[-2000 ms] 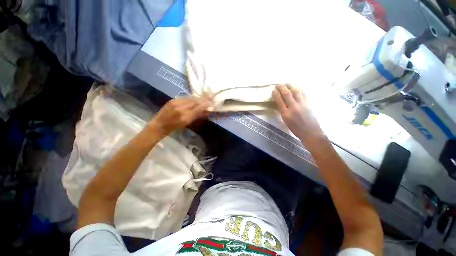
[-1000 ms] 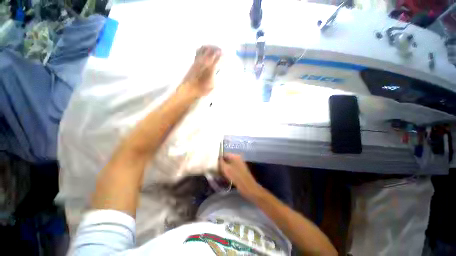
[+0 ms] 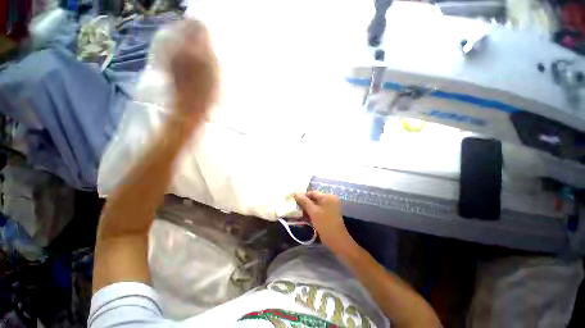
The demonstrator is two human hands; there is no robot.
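A cream garment piece (image 3: 237, 170) lies spread over the machine table and hangs over its front edge, left of the sewing machine (image 3: 449, 102). My right hand (image 3: 319, 208) pinches the garment's edge at the table's front edge. A white drawcord (image 3: 298, 239) loops down beside it. My left hand (image 3: 192, 64) is raised at the far left part of the cloth, blurred; its fingers and any hold on the cloth cannot be made out. Bright glare hides the needle area and much of the cloth.
A black mobile phone (image 3: 480, 178) lies right of the needle area on the table. A ruler scale (image 3: 385, 198) runs along the front edge. Blue-grey cloth (image 3: 58, 109) is heaped at far left. Cream garments (image 3: 192, 266) lie at lap level. Something yellow (image 3: 414, 124) lies behind the machine head.
The garment, folded between both hands two seconds ago, is now spread out. My left hand has moved further left since one second ago. My right hand stays at the front edge. The view has turned.
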